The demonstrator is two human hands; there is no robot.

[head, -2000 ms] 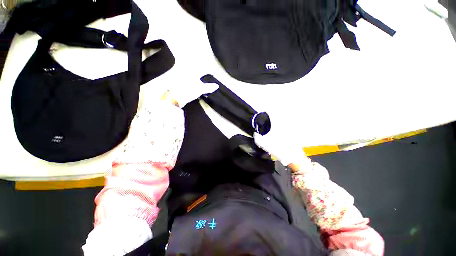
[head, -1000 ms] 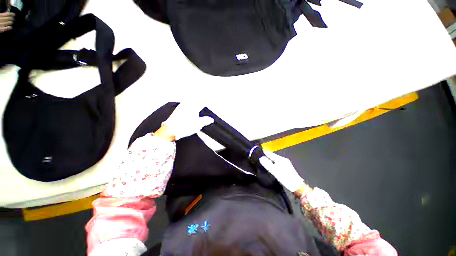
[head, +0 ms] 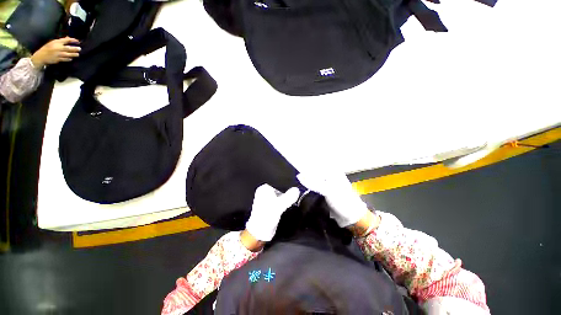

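A black crescent bag (head: 230, 172) lies over the near table edge, its rounded end on the table and its other end by my lap. My left hand (head: 269, 210), in a white glove, is at the near end of the bag, thumb and fingers pinched at a silvery strap ring (head: 301, 197). My right hand (head: 335, 195), also white-gloved, grips the black strap at the same ring from the right. The two hands nearly touch. Most of the strap is hidden under my hands and against my dark apron.
A black bag with a looped strap (head: 123, 147) lies at left on the white table (head: 393, 123). A larger heap of black bags (head: 320, 43) lies at the back centre. Another person's hand (head: 58, 50) touches black fabric at the upper left. Yellow line (head: 418, 179) on dark floor.
My left hand has moved from the far part of the strap down to the ring beside my right hand. The bag's rounded end now lies out on the table. Another person's hand shows more fully.
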